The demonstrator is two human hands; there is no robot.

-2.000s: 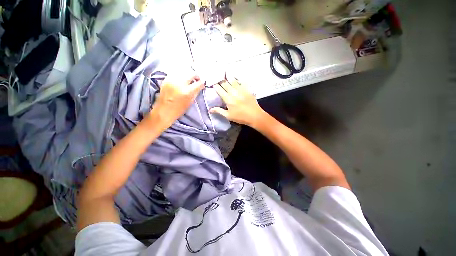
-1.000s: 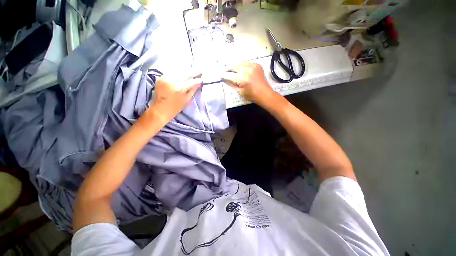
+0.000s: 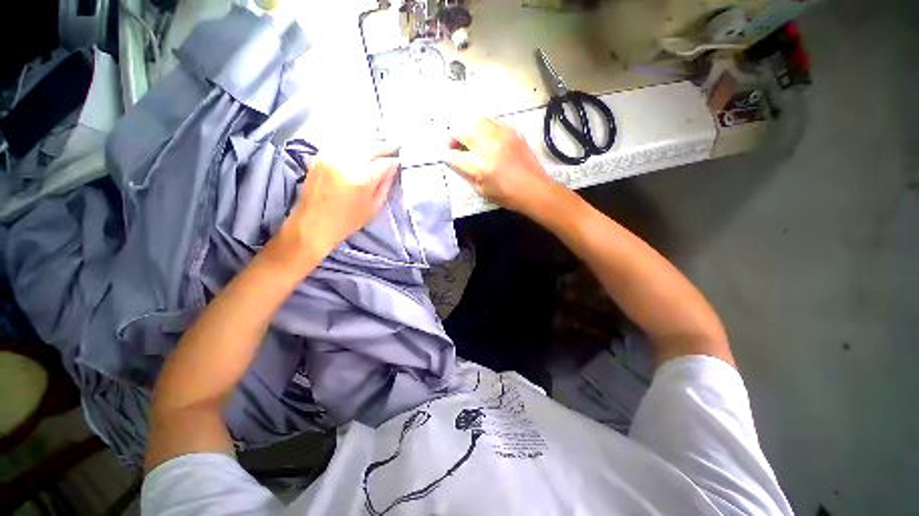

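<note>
The grey-blue garment fabric (image 3: pixel 333 292) lies heaped over the left of the table and my lap. Its edge between my hands looks white under the lamp. My left hand (image 3: pixel 346 197) pinches the edge at its left end. My right hand (image 3: pixel 496 163) pinches it at the right, a short way apart, so a short straight edge spans between them. The fingertips are partly washed out by glare. The presser foot and needle area (image 3: pixel 428 22) is at the top, beyond my hands, with no cloth clearly seen under it.
Black-handled scissors (image 3: pixel 578 127) lie on the machine table (image 3: pixel 655 126) right of my right hand, blades pointing away. Small items sit at the table's right corner. A white tray (image 3: pixel 60 188) with dark items is at the left. A rounded wooden seat (image 3: pixel 20 393) is at lower left.
My right hand has moved right and slightly up from the fabric, opening a gap between my hands with the edge stretched across. My left hand has shifted slightly left.
</note>
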